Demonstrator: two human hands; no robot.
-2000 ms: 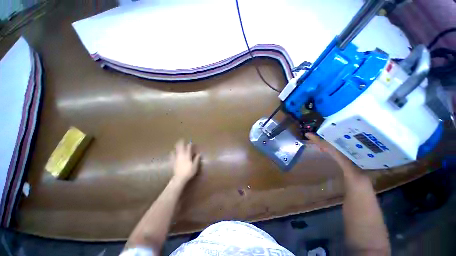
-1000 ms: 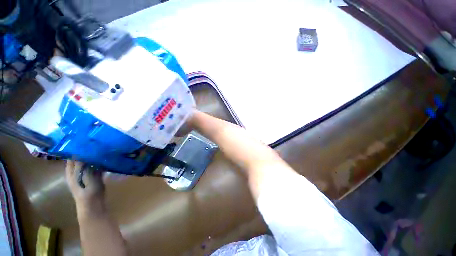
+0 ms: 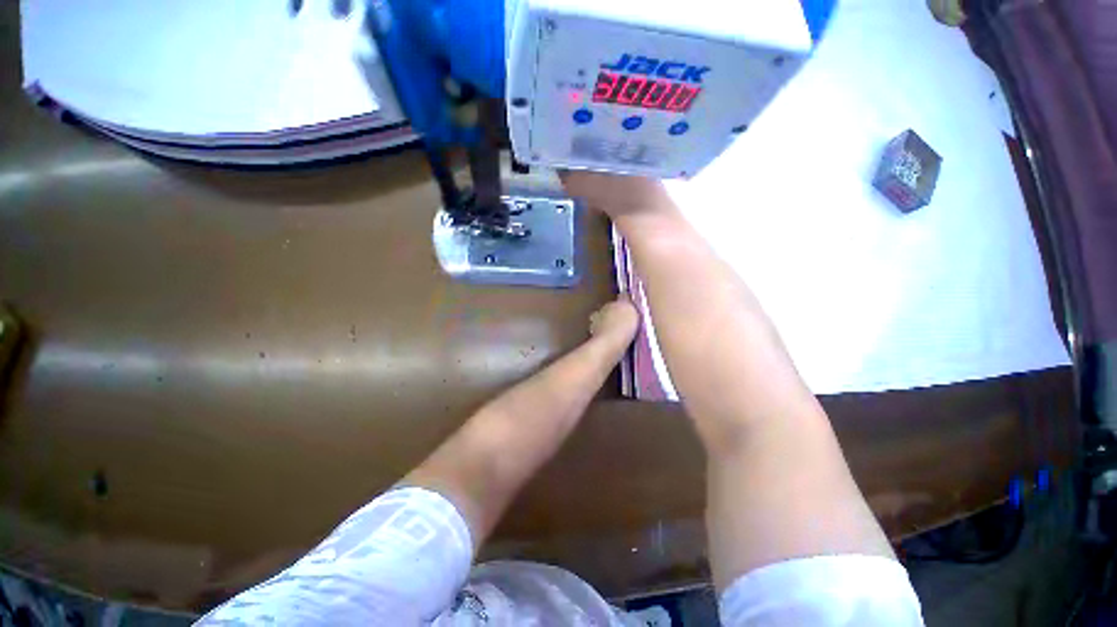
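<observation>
The cutting machine's white and blue head (image 3: 661,92) is at the top centre, showing lit red digits. Its base plate (image 3: 521,243) rests on bare brown table, left of the fabric lay (image 3: 845,294). The lay has a white top and striped pink edge. My right hand (image 3: 613,194) is at the underside of the machine head; its fingers are mostly hidden, so its grip cannot be told. My left hand (image 3: 617,320) touches the lay's left edge below the base plate, fingers partly hidden.
A dark metal weight (image 3: 909,172) sits on the lay. A curved cut panel stack (image 3: 221,67) lies at the upper left. A yellow block (image 3: 9,333) is cut off at the left rim. Blue clamps (image 3: 1030,490) are at the table's right edge.
The view has shifted, and the machine now appears upright at the top centre. My left hand has left the machine's side and is at the lay's edge. My right hand stays by the machine head.
</observation>
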